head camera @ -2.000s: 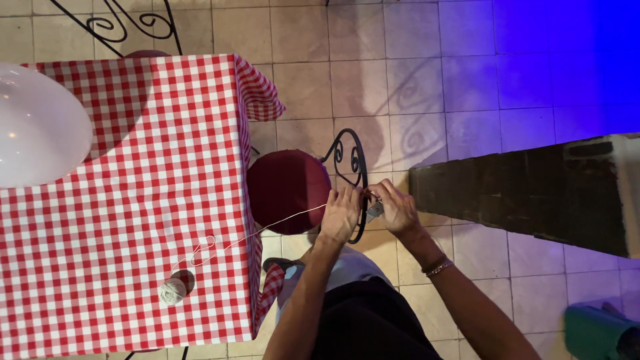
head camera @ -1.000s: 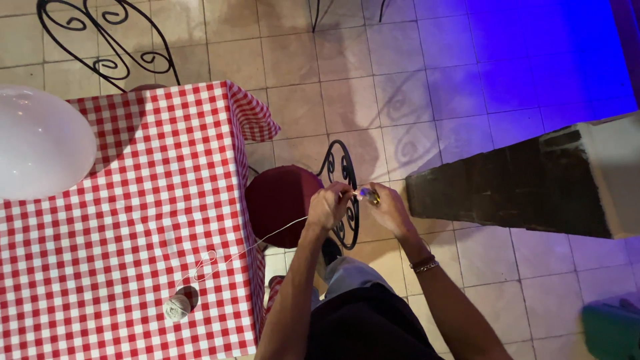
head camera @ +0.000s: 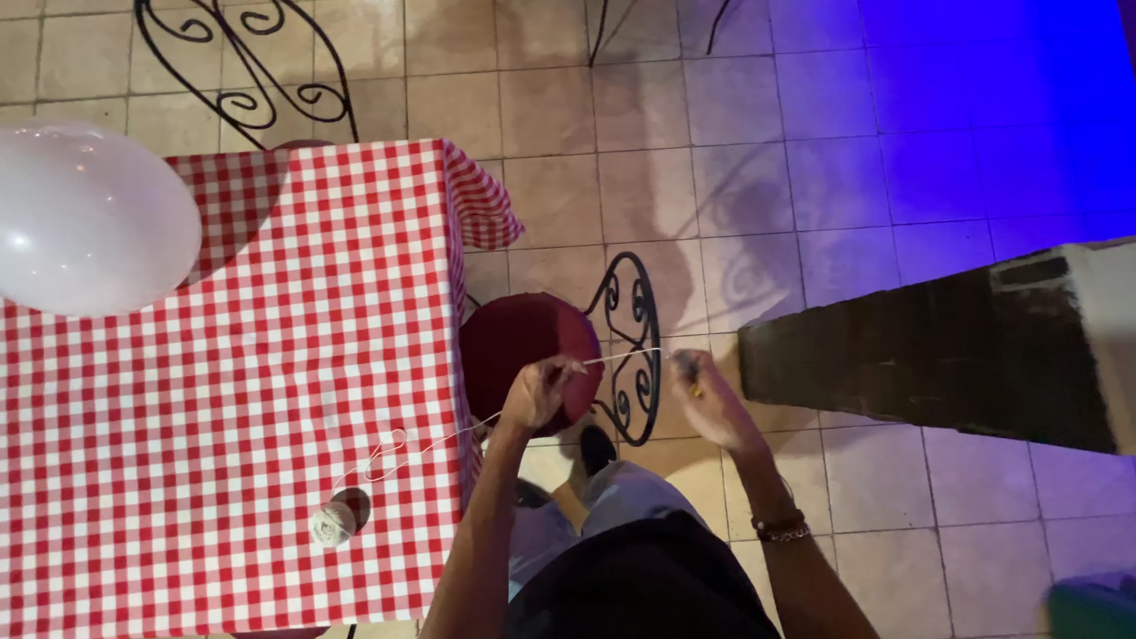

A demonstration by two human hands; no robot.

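My left hand (head camera: 538, 390) pinches a white string (head camera: 621, 357) above the edge of a round dark red chair seat (head camera: 506, 342). The string stretches from its fingertips toward my right hand (head camera: 710, 399), which is closed around a small dark and yellowish object (head camera: 689, 368), too blurred to name. Back to the left, the string runs over the table edge in loose loops to a ball of white string (head camera: 334, 524) on the red-and-white checked tablecloth (head camera: 355, 355). A white balloon (head camera: 93, 217) is at the table's far left.
Scrolled black metal chair backs stand beside my hands (head camera: 655, 355) and beyond the table (head camera: 257, 62). A dark tapering pillar (head camera: 923, 355) rises at the right. Something green (head camera: 1096, 608) sits at the lower right, on the tiled floor. My shoe (head camera: 597, 449) is below the chair.
My hands, close together before, have moved apart, and a length of string now spans between them. The ball of string stays on the tablecloth.
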